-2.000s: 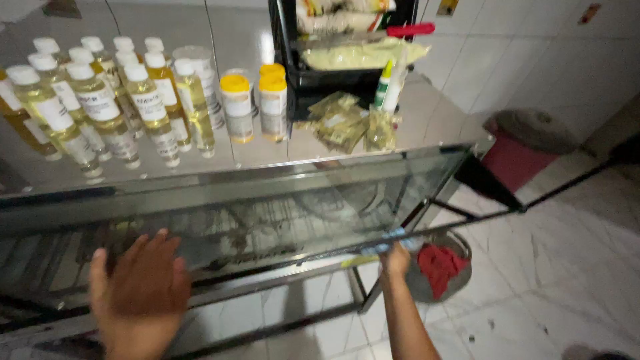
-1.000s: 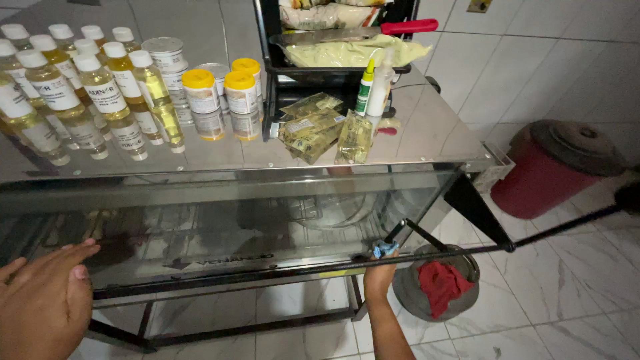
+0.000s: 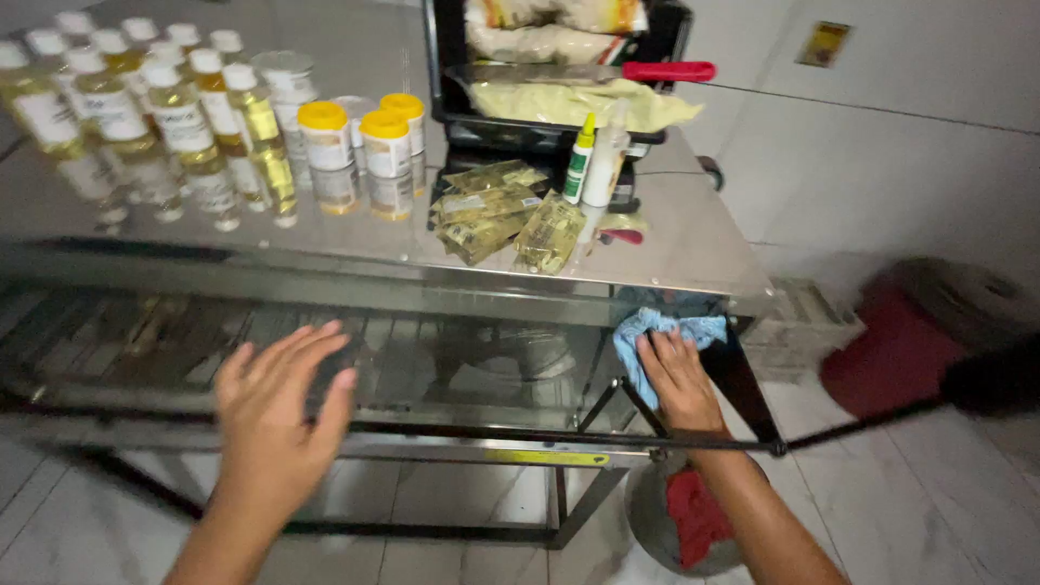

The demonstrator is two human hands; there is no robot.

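Observation:
My right hand [image 3: 678,382] presses a light blue cloth [image 3: 638,345] against the right end of a glass panel [image 3: 487,349], just below the edge of a shiny metal top [image 3: 682,252]. With its fingers apart and nothing in it, my left hand [image 3: 284,398] is raised in front of the same glass, left of the middle; whether it touches the glass I cannot tell. Behind the glass, wire racks show dimly at the left. A black folding hinge arm [image 3: 605,402] stands near my right wrist, and a dark metal bar runs along the glass's lower edge.
On the metal top stand several bottles of yellow liquid [image 3: 187,122], yellow-lidded jars [image 3: 386,146], clear packets [image 3: 487,211], a green-and-white bottle [image 3: 578,162] and a black crate [image 3: 439,73] with a red-handled knife [image 3: 666,71]. A bucket with red cloth [image 3: 699,520] and a red bin [image 3: 894,349] are on the floor.
My right hand has moved up with the blue cloth from the bar at the lower edge to the upper right of the glass. My left hand has come back right from the far left.

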